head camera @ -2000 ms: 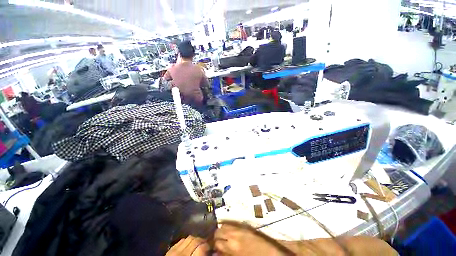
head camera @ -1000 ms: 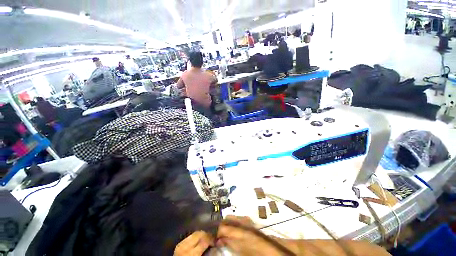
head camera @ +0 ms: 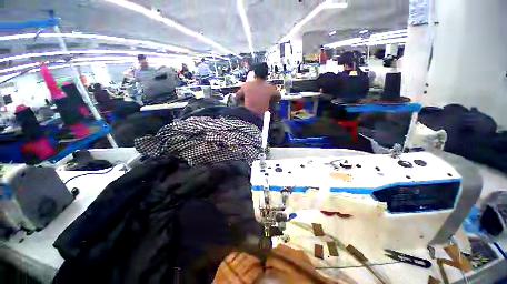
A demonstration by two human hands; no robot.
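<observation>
Dark, crinkled padded fabric (head camera: 161, 205) lies left of the sewing machine (head camera: 356, 188) and drapes toward me. My left hand (head camera: 239, 268) and my right hand (head camera: 292, 266) are side by side at the bottom centre, just below the needle and presser foot (head camera: 268, 226). Both hands' fingers are bent over the dark fabric edge and pinch it. The lower parts of both hands are cut off by the frame edge. Checked fabric (head camera: 205, 138) is heaped behind the dark fabric.
Brown pieces (head camera: 318, 250) and thread snips (head camera: 408, 258) lie on the machine bed, with pale strips beside them. A clear bag (head camera: 492, 213) is at the right. Another machine (head camera: 41, 194) stands at the left. Thread cones (head camera: 72, 102) stand behind it. People sit at machines beyond.
The view has turned left and up, so the machine sits farther right and thread cones show at the left. Both hands remain below the needle on the fabric.
</observation>
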